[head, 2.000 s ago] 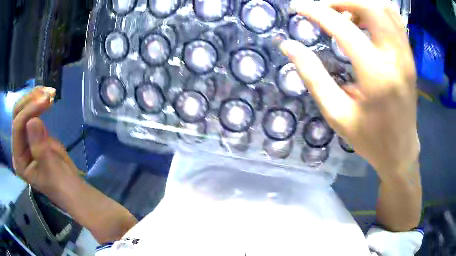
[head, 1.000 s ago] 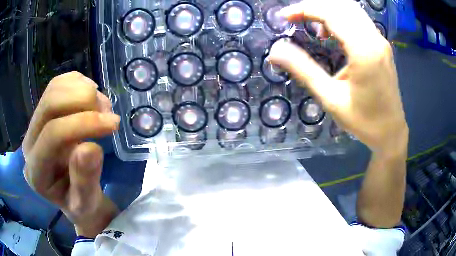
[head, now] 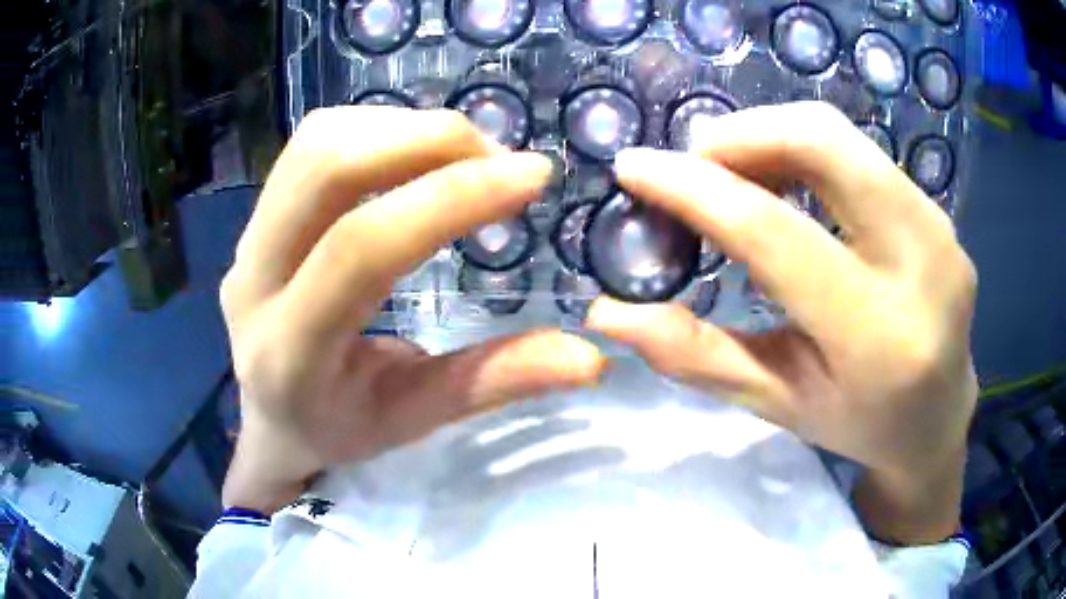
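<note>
A round lens assembly [head: 642,243] with a black outer ring and a shiny centre is held between the thumb and fingertips of my right hand [head: 807,275], above the front part of the tray. My left hand [head: 386,281] is at the left with thumb and fingers apart, its fingertips a little left of the part and holding nothing. The clear blister tray [head: 655,73] lies behind both hands, with rows of ringed parts in its pockets. My hands hide parts of its front rows.
A dark machine structure [head: 140,129] stands at the left. A white box-like object [head: 82,521] is at the lower left. A dark rack [head: 1023,439] is at the lower right, and something blue [head: 1008,53] is at the upper right.
My left hand has moved right, in front of the tray. My right hand has come down a little and now shows a round part between its fingertips. The tray sits further right in view.
</note>
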